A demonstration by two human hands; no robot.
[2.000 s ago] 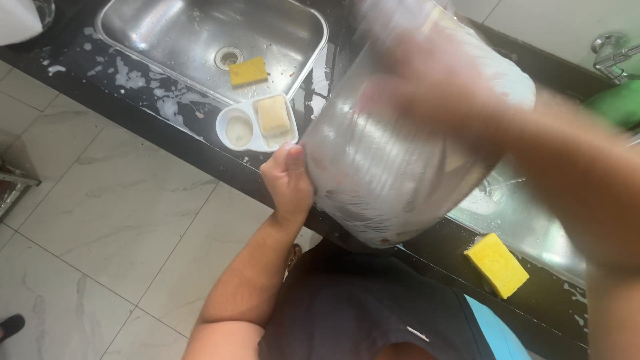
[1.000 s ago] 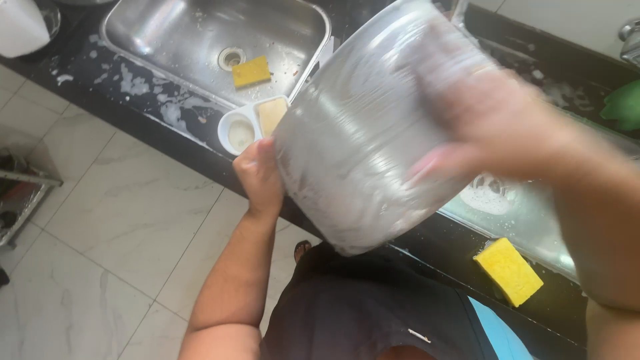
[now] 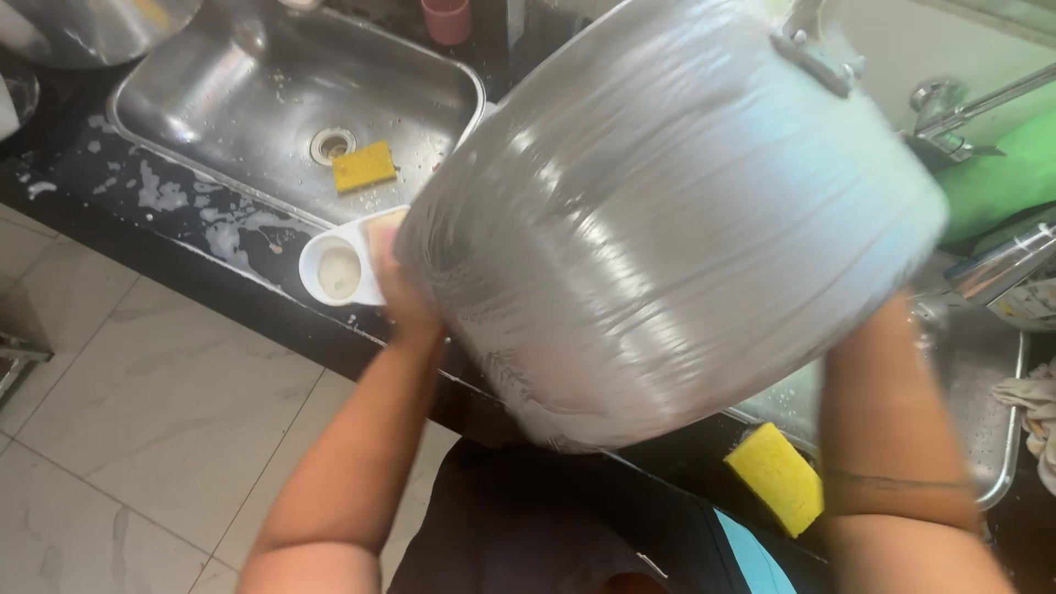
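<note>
A large metal pot (image 3: 660, 231), streaked with soap suds, is held tilted above the dark counter. My left hand (image 3: 404, 289) is at its left side, partly hidden by the pot, with the fingers out of sight. The right forearm reaches up behind the pot's lower right side, and the hand itself is hidden. Beside my left hand is a white two-part dish (image 3: 310, 268) with a pale block in one part and whitish paste in the other. One yellow sponge (image 3: 777, 478) lies on the counter below the pot; another yellow sponge (image 3: 365, 167) lies in the left sink.
The left steel sink (image 3: 247, 107) and the right steel sink (image 3: 1002, 429) are set in a black counter (image 3: 190, 223) with foam on it. A wall faucet (image 3: 949, 124), a green object (image 3: 1006, 173), a pink cup (image 3: 446, 20) and a cloth (image 3: 1035, 412) surround them.
My right hand was across the pot's outer wall in both earlier frames; now it is out of sight behind the pot's lower right side. The pot has turned, and a handle shows at its top.
</note>
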